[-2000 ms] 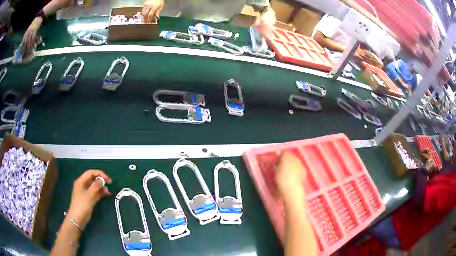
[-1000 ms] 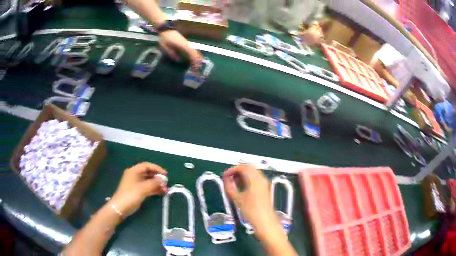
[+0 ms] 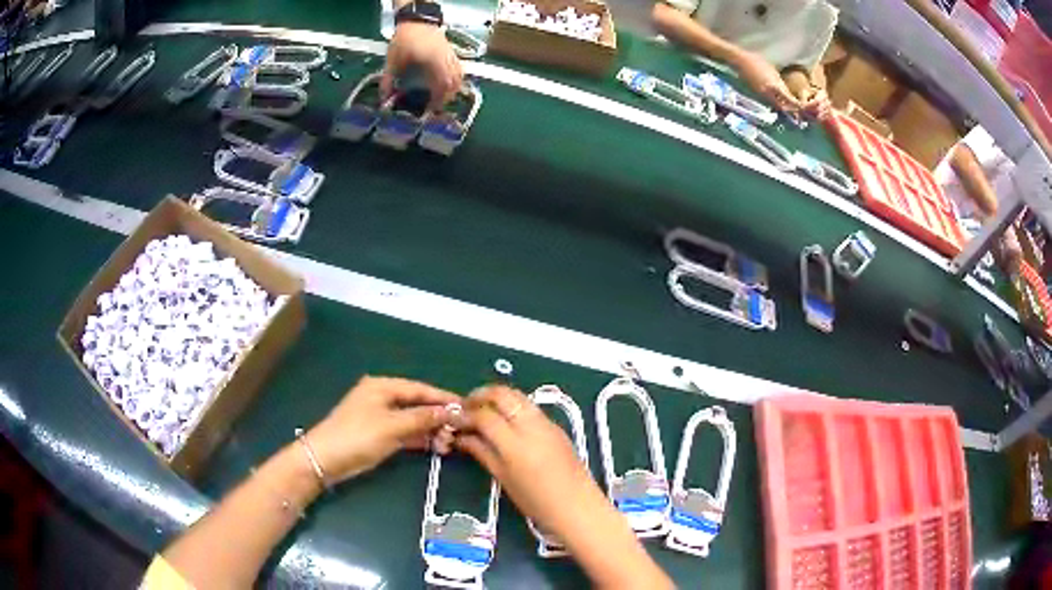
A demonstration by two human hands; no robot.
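Observation:
My left hand point(image 3: 398, 421) and my right hand point(image 3: 508, 432) meet at the narrow top end of the leftmost loop frame point(image 3: 460, 542). Between their fingertips is a small white cap point(image 3: 452, 410). Whether the right fingers also hold a tiny part cannot be seen. Three more white loop frames lie to the right: one partly under my right forearm, then a second frame point(image 3: 637, 490) and a third frame point(image 3: 699, 501), each with a blue-and-grey base towards me.
A cardboard box point(image 3: 248, 398) heaped with white caps stands at left. A pink-red compartment tray point(image 3: 868, 415) lies at right. Frames lie on the green belt beyond the white strip point(image 3: 404, 302). Another person's hand point(image 3: 422, 60) is over frames there. Another worker's hands point(image 3: 796, 87) are opposite.
My right hand has moved from the tray across to my left hand, and the two now meet at the leftmost frame's tip. The view has shifted left. The hand opposite has shifted among belt frames.

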